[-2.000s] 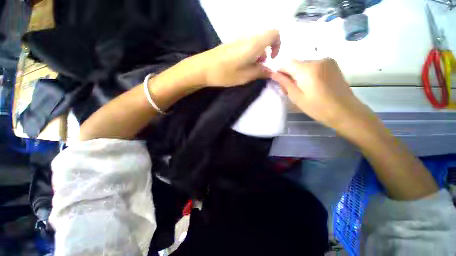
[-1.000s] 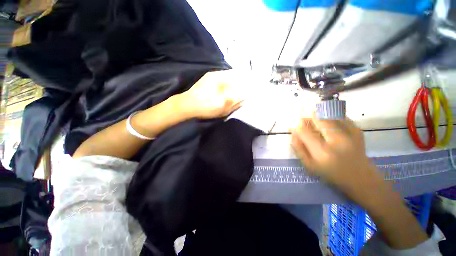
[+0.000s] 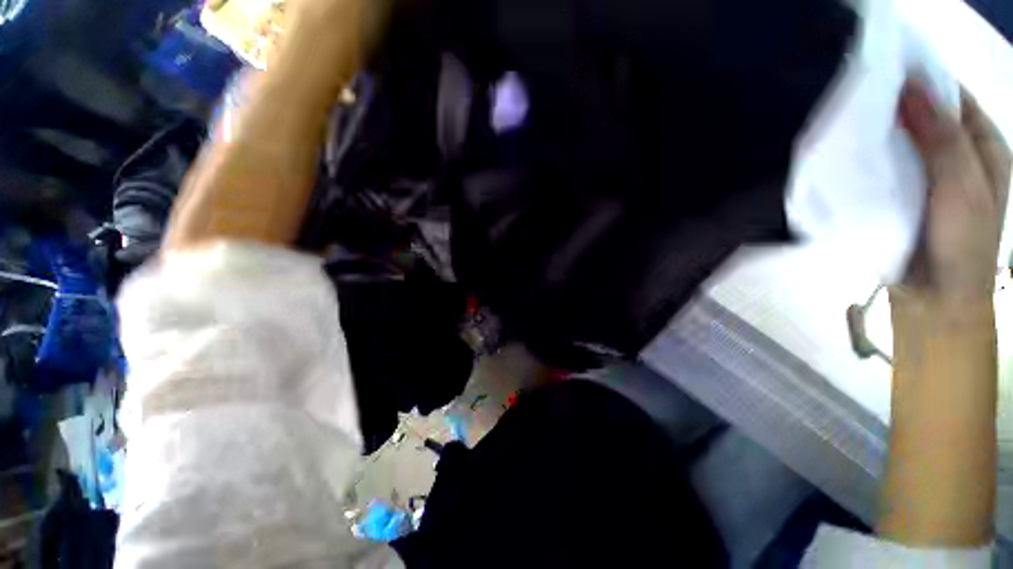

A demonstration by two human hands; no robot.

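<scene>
The black garment (image 3: 622, 156) is spread large and blurred across the upper middle, over the table's edge. A white piece (image 3: 853, 178) lies along its right side. My right hand (image 3: 958, 183) is at the right, its thumb and fingers around the edge of the white piece. My left forearm reaches up to the top edge at the left of the cloth. My left hand (image 3: 350, 13) is cut off by the top edge and blurred, so its fingers do not show.
The grey table edge (image 3: 778, 383) runs diagonally at lower right. A small metal part (image 3: 861, 331) shows on the white surface near my right wrist. Scraps and a light blue piece (image 3: 383, 520) lie on the floor below. Blue items (image 3: 69, 328) are at the far left.
The view has turned and blurred. The black garment now spreads across the upper middle. My right hand has left the grey knob area and is at the white piece. My left arm now reaches upward.
</scene>
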